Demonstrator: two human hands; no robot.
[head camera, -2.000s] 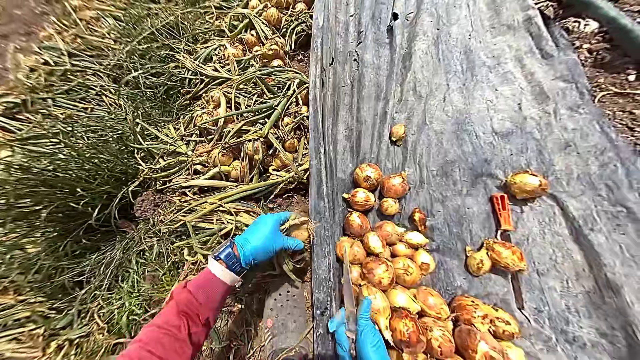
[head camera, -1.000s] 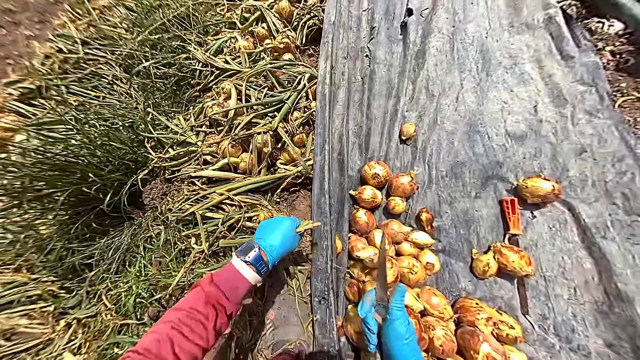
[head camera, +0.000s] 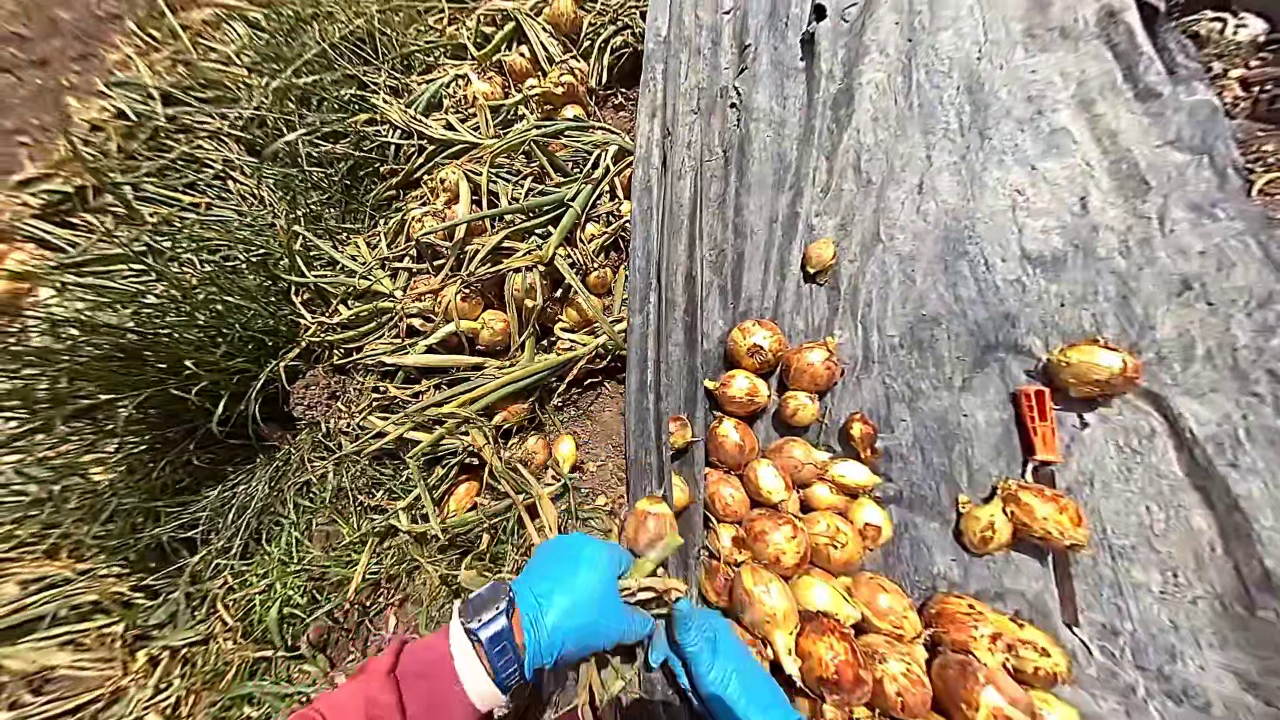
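Observation:
My left hand (head camera: 580, 605), in a blue glove with a watch at the wrist, grips the leafy neck of an onion (head camera: 650, 525) at the sheet's left edge. The bulb points away from me. My right hand (head camera: 722, 665), also blue-gloved, is curled close beside it at the onion's leaves; the knife seen in it earlier is mostly hidden now. Just right of both hands lies a pile of trimmed yellow onions (head camera: 778, 540) on the grey plastic sheet (head camera: 930, 180). A tool with an orange handle (head camera: 1038, 424) and a narrow dark blade lies farther right, its blade partly under onions.
Left of the sheet are onions (head camera: 492, 330) with long leaves still on, and green grass (head camera: 200, 330). One small onion (head camera: 819, 257) lies above the pile, and another larger one (head camera: 1093, 368) near the orange handle. Bare soil borders the sheet at upper right.
My left hand has moved right and toward me, to the sheet's edge, and now meets my right hand at the onion's neck. The knife blade, plain in the earlier frames, no longer shows clearly.

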